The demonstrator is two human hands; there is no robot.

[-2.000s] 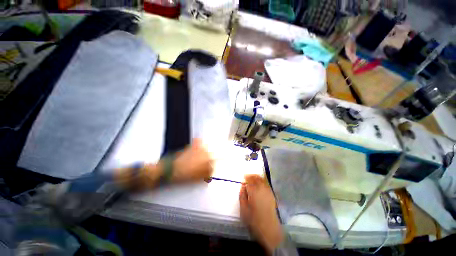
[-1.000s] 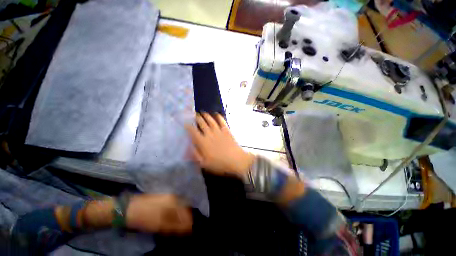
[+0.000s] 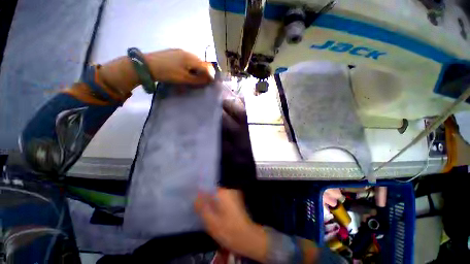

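A long grey-backed panel (image 3: 178,160) with a black strip (image 3: 237,144) along its right side lies left of the needle and hangs over the table's front edge. My left hand (image 3: 185,68) grips its far end close beside the presser foot (image 3: 262,85). My right hand (image 3: 224,219) holds the panel's lower part near my lap; it is slightly blurred and its fingertips are on the panel's right edge. Whether the panel's far end is under the foot cannot be told.
A small grey shaped panel (image 3: 324,111) lies under the arm of the white sewing machine (image 3: 355,38). A larger grey panel (image 3: 44,67) lies at the far left. A blue basket (image 3: 404,221) with thread spools (image 3: 340,214) stands below the table edge (image 3: 304,170) at right.
The grey and black panel has moved right and toward the needle. My left hand has moved up from the lap to its far end; my right hand has moved down. The view is closer.
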